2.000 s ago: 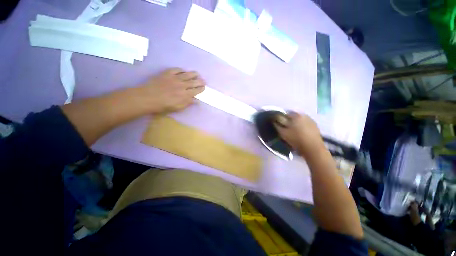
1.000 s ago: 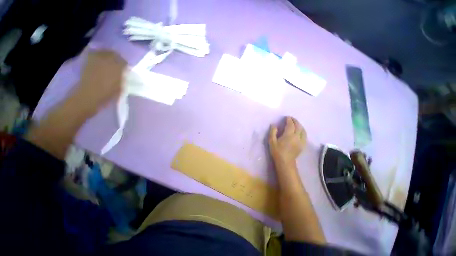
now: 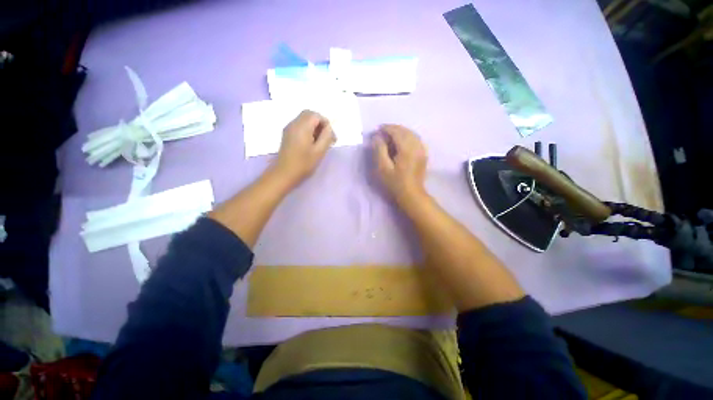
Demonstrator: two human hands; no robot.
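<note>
My left hand (image 3: pixel 307 144) is at the front edge of the white cut panels (image 3: pixel 264 129), fingers curled over them; whether it pinches one is unclear. My right hand (image 3: pixel 399 160) is just right of the panels, fingers curled, with nothing visible in it. The tan card template (image 3: pixel 336 291) lies flat near the front edge, partly under my right forearm. The steam iron (image 3: pixel 516 199) rests at the right, its brown handle free. The pile of finished strips (image 3: pixel 148 215) lies at the left over a white tie.
A tied bundle of white strips (image 3: pixel 176 113) lies at the far left. A banded white and light blue bundle (image 3: pixel 383 76) is behind the panels. A dark green strip (image 3: pixel 499 70) lies at the back right. The black iron hose (image 3: pixel 637 223) runs off right.
My left hand has moved from the finished strips to the cut panels. My right hand is beside the panels. The view has turned and shifted. The iron, released earlier, stays at the right.
</note>
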